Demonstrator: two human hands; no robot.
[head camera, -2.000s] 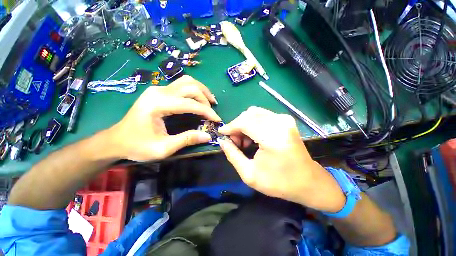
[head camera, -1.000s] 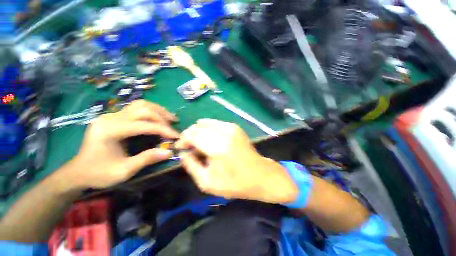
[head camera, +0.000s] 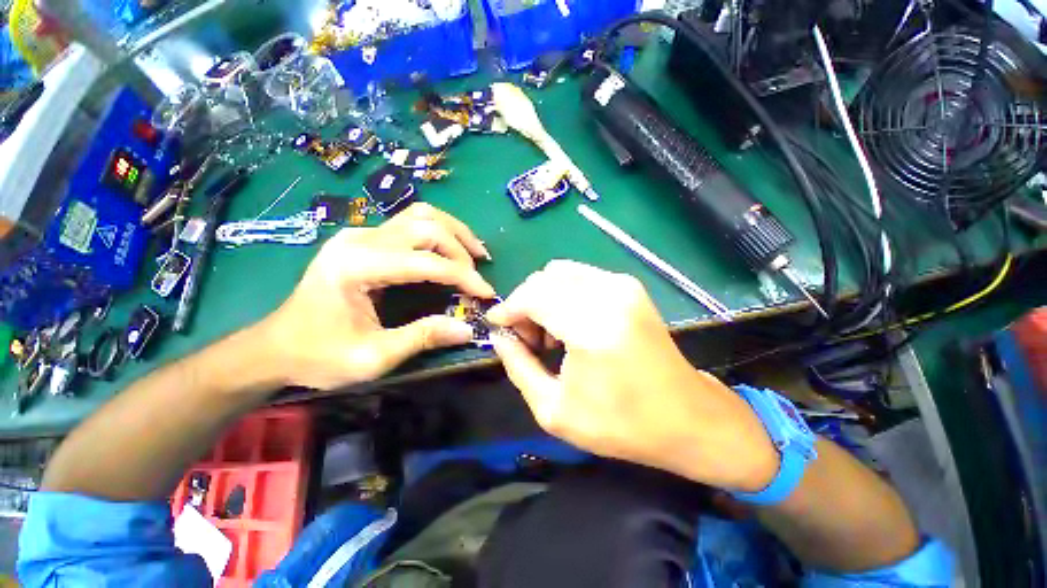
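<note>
A small open watch housing (head camera: 473, 318) with an orange-gold piece in it is held at the front edge of the green bench. My left hand (head camera: 356, 301) grips its left side between thumb and fingertips. My right hand (head camera: 597, 345) has thumb and forefinger pinched together at its right side, touching it. The fingers hide most of the housing. Whether the right fingertips pinch the housing or a tiny part in it is too small to tell.
A black electric screwdriver (head camera: 689, 167), a silver metal stick (head camera: 654, 262), a cream-handled brush (head camera: 540, 132) and another open case (head camera: 537, 186) lie beyond my hands. A blue station (head camera: 98, 213) is left, a fan (head camera: 953, 121) right, a red tray (head camera: 258, 488) below.
The camera view swung to the right and then back, so everything shifted in the picture. Both hands stay at the housing, with little visible change in their grip.
</note>
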